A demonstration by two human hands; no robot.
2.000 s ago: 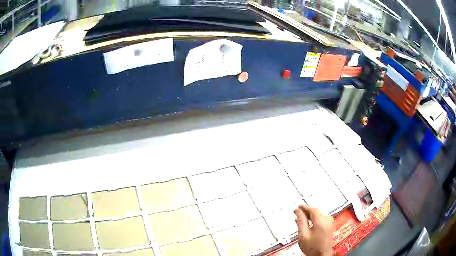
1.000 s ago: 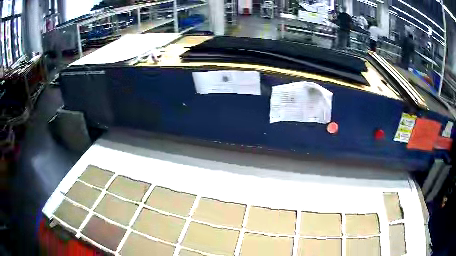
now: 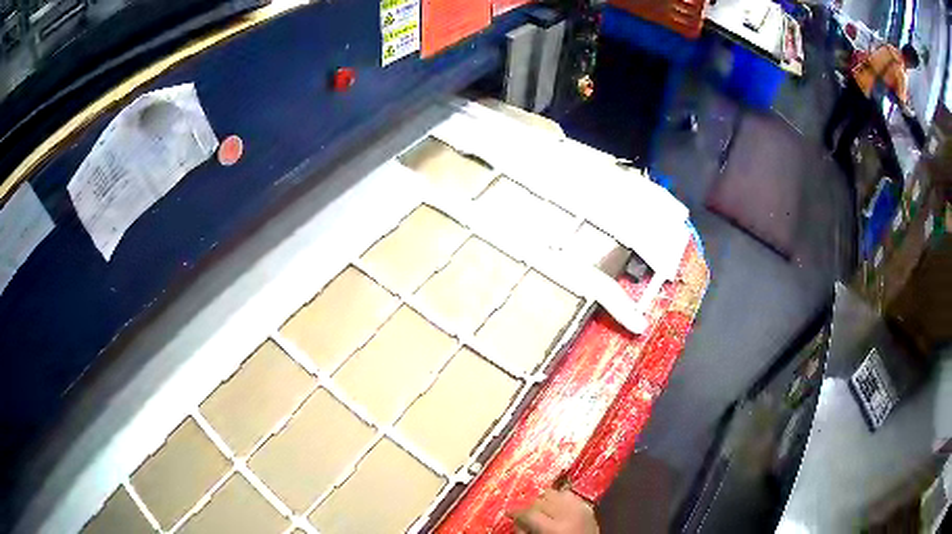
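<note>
A wide white sheet (image 3: 251,282) lies slantwise on the press bed. Its thin white grid surrounds many openings that show tan backing (image 3: 397,360). A few white die-cut pieces (image 3: 530,321) still sit in the grid towards its right end. A loose white strip (image 3: 616,302) hangs over the bed's red front edge. My right hand (image 3: 561,513) is at the bottom edge of the picture, beside the red edge. It is cut off and small, and whether it holds anything cannot be seen. My left hand is not in view.
The dark blue press body (image 3: 292,146) stands behind the sheet, with papers and a red button. The red front edge (image 3: 585,407) borders the bed. A grey metal table (image 3: 825,448) is at the lower right. A person (image 3: 882,78) is bent over at the upper right.
The view swung left, then back right and closer to the sheet's right end. Several white pieces seen two seconds ago are gone from the grid, leaving tan openings. My right hand is lower.
</note>
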